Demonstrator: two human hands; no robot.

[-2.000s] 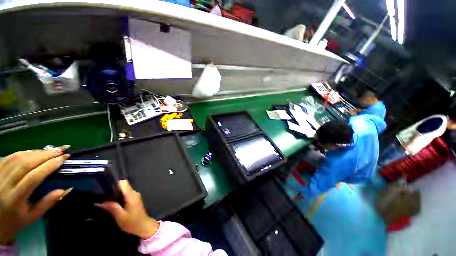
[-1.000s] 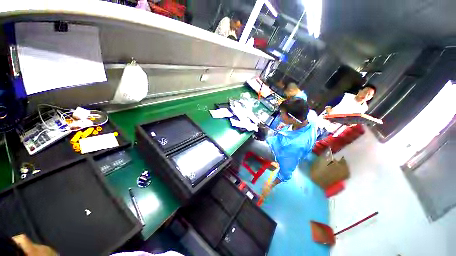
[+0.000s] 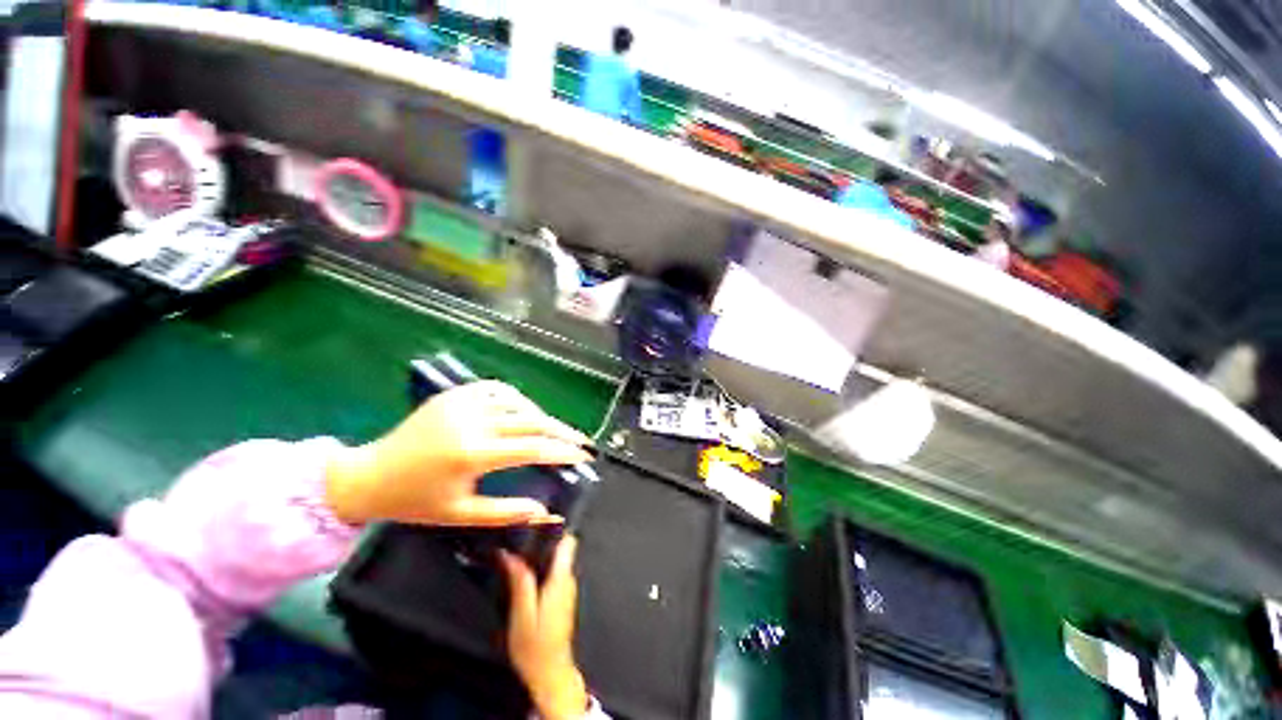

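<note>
My left hand is spread over the top of a dark slab that looks like a tablet. My right hand holds it from below with thumb and fingers. The slab is blurred and mostly covered by my hands, so I cannot tell whether it is one or several. It is above a black tray. The tray's right compartment shows only a small white speck.
A black tray holding glossy tablets stands at right. A small dark item lies between the trays. Behind are a keypad, yellow pieces and a dark blue fan. A pink-white fan and another black tray are at left.
The view has swung left. Both hands and the dark slab are in full view; a second ago only part of a hand showed at the lower left. The right-hand tray now sits further right in view.
</note>
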